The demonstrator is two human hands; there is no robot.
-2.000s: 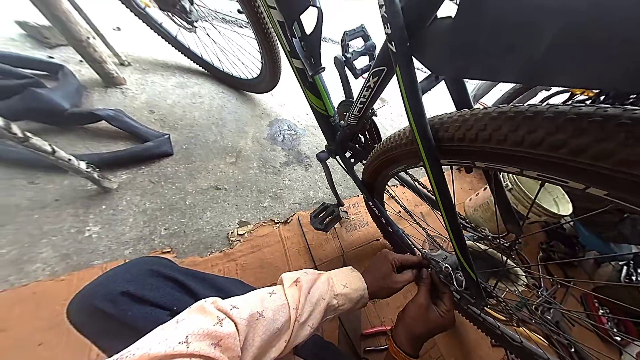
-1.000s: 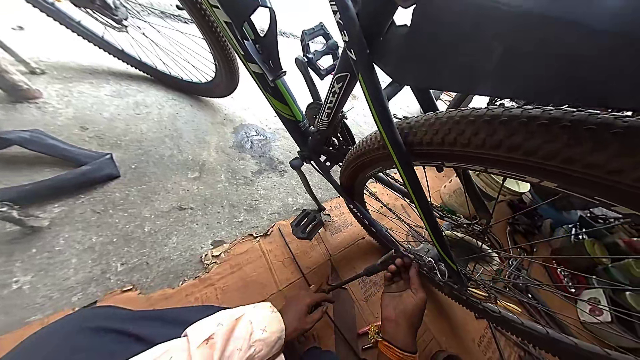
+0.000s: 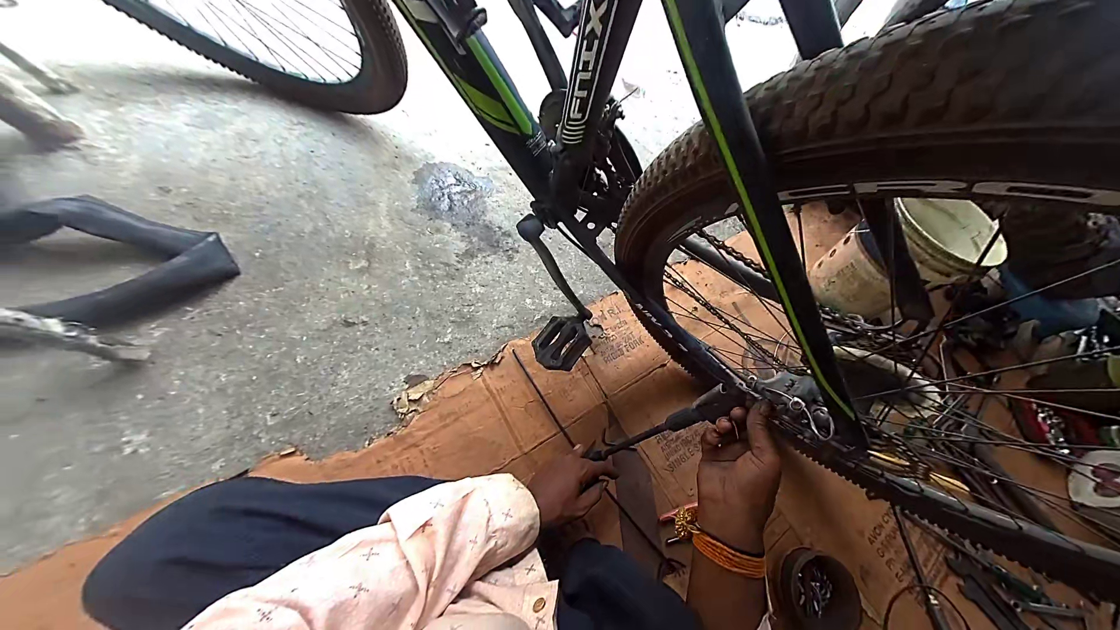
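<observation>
My left hand (image 3: pixel 569 486) is closed around one end of a thin dark rod (image 3: pixel 643 436); a thicker black part (image 3: pixel 713 404) at its far end lies by the bicycle's rear hub area. Whether it is a tool or cable housing, I cannot tell. My right hand (image 3: pixel 739 464), with orange threads at the wrist, has bent fingertips at a metal brake caliper (image 3: pixel 787 389); any grip there is unclear. Above them rises the rear wheel's knobby tyre (image 3: pixel 875 114), beside the black and green frame (image 3: pixel 744 175). A black pedal (image 3: pixel 562 343) hangs to the left.
Brown cardboard (image 3: pixel 490 420) covers the ground under my hands. A small bowl (image 3: pixel 818 588) of metal pieces sits beside my right forearm, near red-handled pliers (image 3: pixel 678 512). Buckets (image 3: pixel 949 232) and assorted tools lie behind the spokes. A folded inner tube (image 3: pixel 131 284) rests on the concrete.
My left hand has moved away from the hub area, left and down, and now holds the dark rod. The right hand stays near the caliper. The view has shifted somewhat.
</observation>
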